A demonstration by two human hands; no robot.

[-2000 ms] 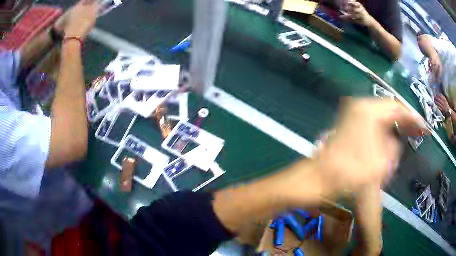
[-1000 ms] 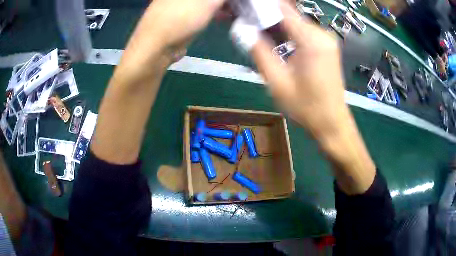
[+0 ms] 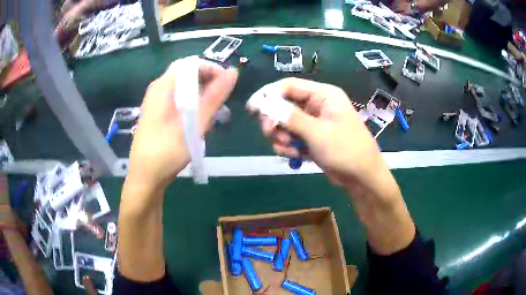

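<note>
My left hand (image 3: 173, 115) holds a white housing (image 3: 189, 109), seen edge-on as a thin pale bar, above the near conveyor rail. My right hand (image 3: 323, 121) is to its right, with fingers curled. White coverings or a small white part show at its thumb and fingertips; I cannot tell which. A blue battery end (image 3: 295, 161) shows below its curled fingers. A small pale round part (image 3: 221, 114) shows beside my left hand. The open cardboard parts box (image 3: 341, 253) below holds several blue batteries (image 3: 258, 253).
A pile of white housings (image 3: 63, 187) lies at the left. The dark green conveyor (image 3: 323, 75) carries spaced housings with blue cells. Grey metal posts (image 3: 72, 92) stand at left. A pale rail (image 3: 438, 158) crosses in front. Another person's arm (image 3: 20, 253) shows at lower left.
The view has shifted, so the box sits lower and more conveyor shows. My hands, close together at the top before, are now apart, with the housing edge-on in my left hand.
</note>
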